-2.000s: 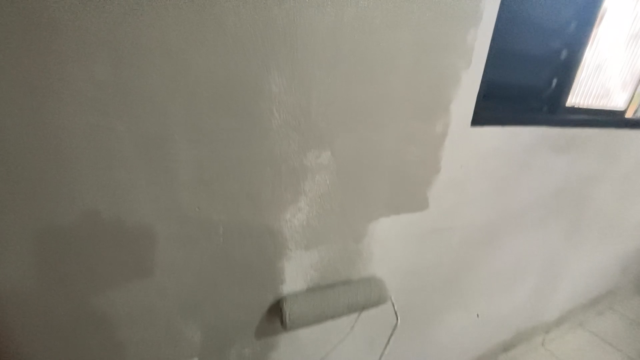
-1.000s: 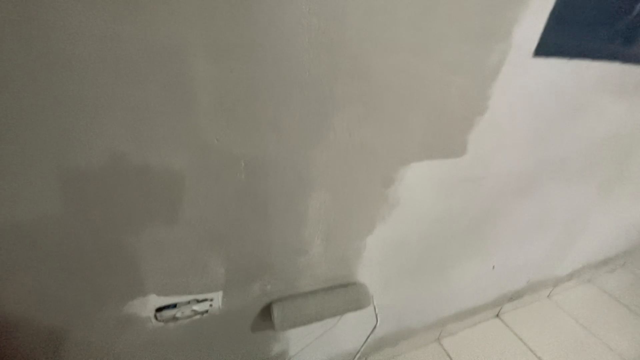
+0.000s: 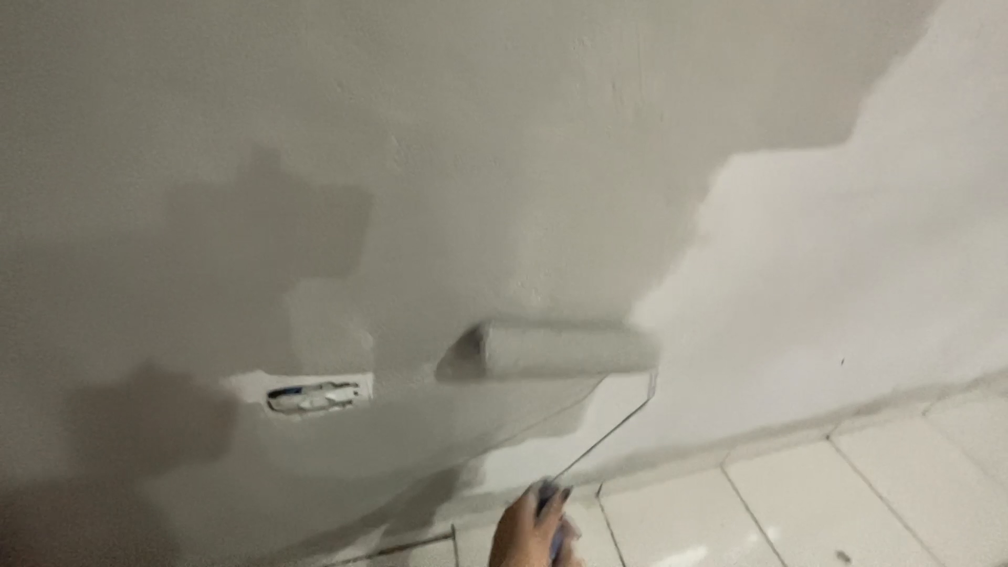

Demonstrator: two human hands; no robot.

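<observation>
A paint roller with a thick, paint-coated sleeve (image 3: 567, 349) lies against the wall, its thin wire frame (image 3: 602, 439) running down from the right end. My left hand (image 3: 531, 528) is closed around the roller's dark handle (image 3: 557, 542) at the bottom edge, partly cut off by the frame. Grey-beige paint (image 3: 472, 197) covers much of the wall, with darker areas at the left and an uneven edge against the whitish wall (image 3: 827, 260) at the right. My right hand is not in view.
An opening for a wall box (image 3: 315, 397), with a pale rim, sits in the wall left of the roller. Light floor tiles (image 3: 795, 496) meet the wall's foot along a slanting line at the lower right.
The view has swung down and right; the window has left it, and more floor tiles show. The hand on the roller handle has come into view.
</observation>
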